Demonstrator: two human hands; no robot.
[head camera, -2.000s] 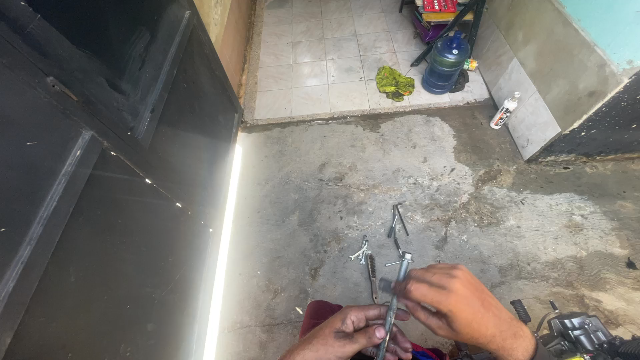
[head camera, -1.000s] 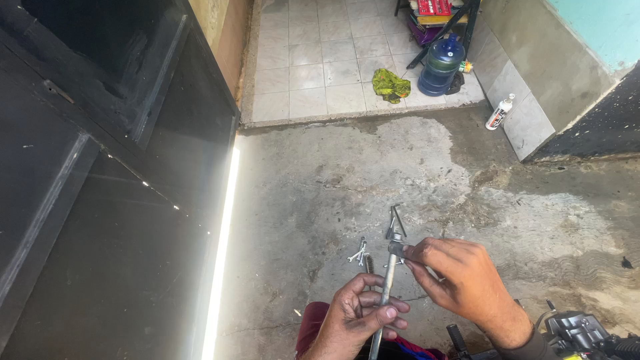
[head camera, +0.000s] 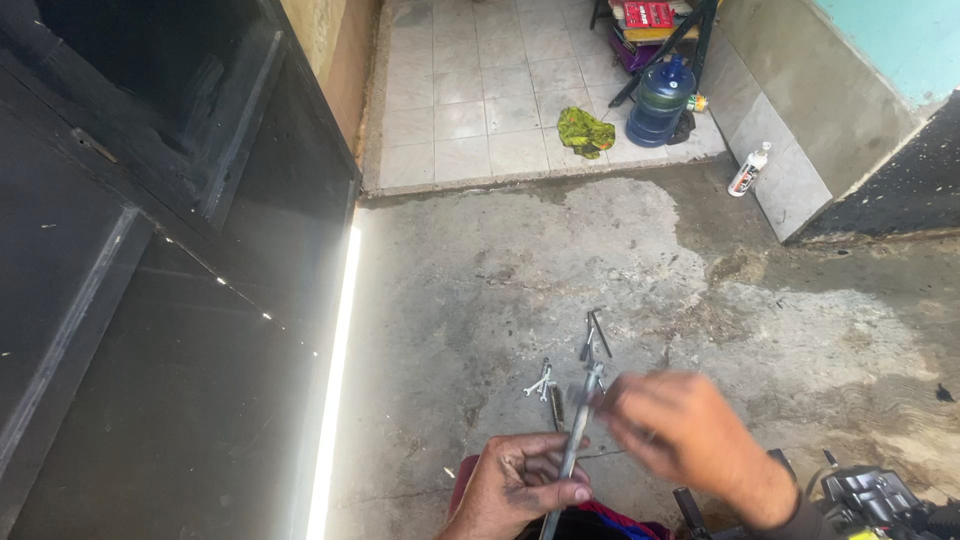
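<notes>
My left hand (head camera: 529, 480), dirty with grease, grips a long grey metal rod (head camera: 574, 442) near the bottom of the view. The rod tilts up and slightly right, with a wider end at its top. My right hand (head camera: 671, 431) is blurred beside the rod's upper part, its fingers bent; whether they pinch something small there cannot be told. On the concrete beyond lie several small wrenches (head camera: 543, 381), a dark brush-like tool (head camera: 556, 406) and an L-shaped hex key (head camera: 601, 332) with another slim tool (head camera: 587, 343) next to it.
A black metal door (head camera: 187, 360) stands at left. A tiled step (head camera: 457, 161) holds a yellow-green cloth (head camera: 586, 133) and a blue water jug (head camera: 660, 105). A white bottle (head camera: 748, 171) stands by the right wall. Black machine parts (head camera: 874, 499) are at lower right.
My right hand has shifted about the rod's upper part and is blurred now. The left hand keeps its hold on the rod.
</notes>
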